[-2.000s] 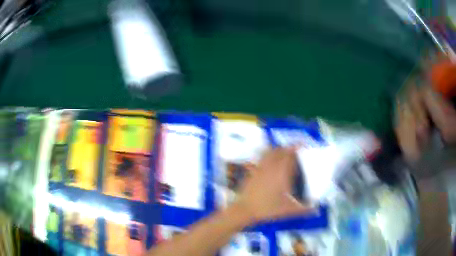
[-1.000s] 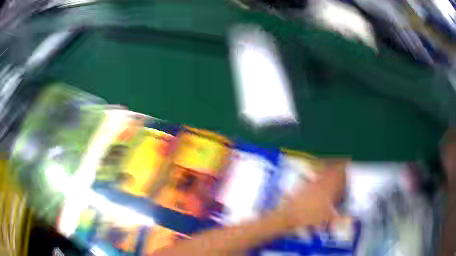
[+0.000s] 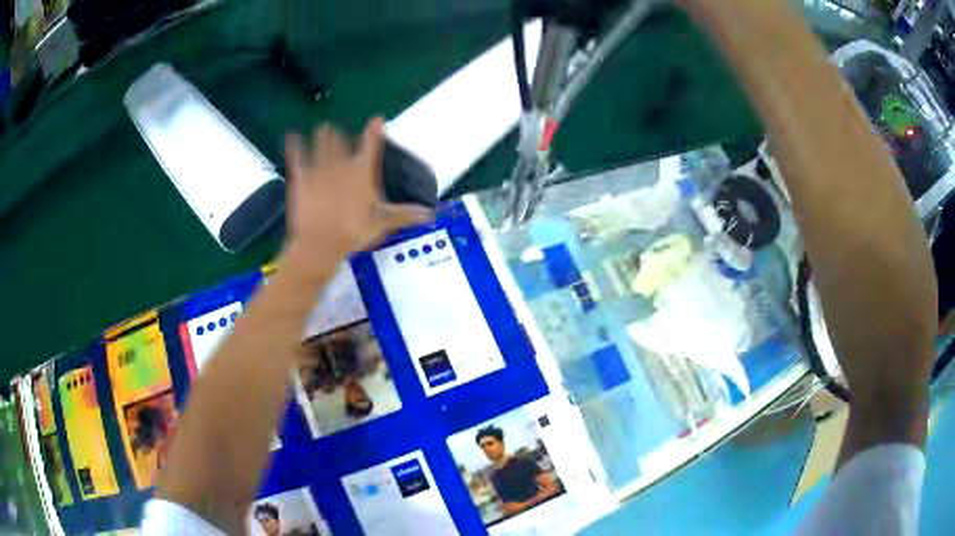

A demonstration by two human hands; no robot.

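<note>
My left hand point(image 3: 333, 194) is over the belt's near edge with its fingers spread, beside the dark end of a white housing point(image 3: 466, 105); whether it touches that end I cannot tell. A second white housing point(image 3: 199, 157) lies on the belt to the left, its dark end towards me. The dark screwdriver body point(image 3: 571, 31) is cut off by the top edge. Its silvery nozzle point(image 3: 532, 168) points down beside the right housing, near the bench edge. My right forearm point(image 3: 838, 209) reaches up out of the picture, so my right hand is hidden.
The green conveyor belt point(image 3: 63, 251) runs behind the bench. The printed mat point(image 3: 503, 345) covers the near bench. Crumpled clear plastic point(image 3: 691, 314) and a black ring point(image 3: 746, 211) lie at the right. The screw feeder point(image 3: 890, 120) stands at the far right, with a dark cable below.
My left hand has moved from over the mat to the belt edge. The screwdriver has come into the upper middle, and my right arm now reaches upward. Two housings now show on the near belt.
</note>
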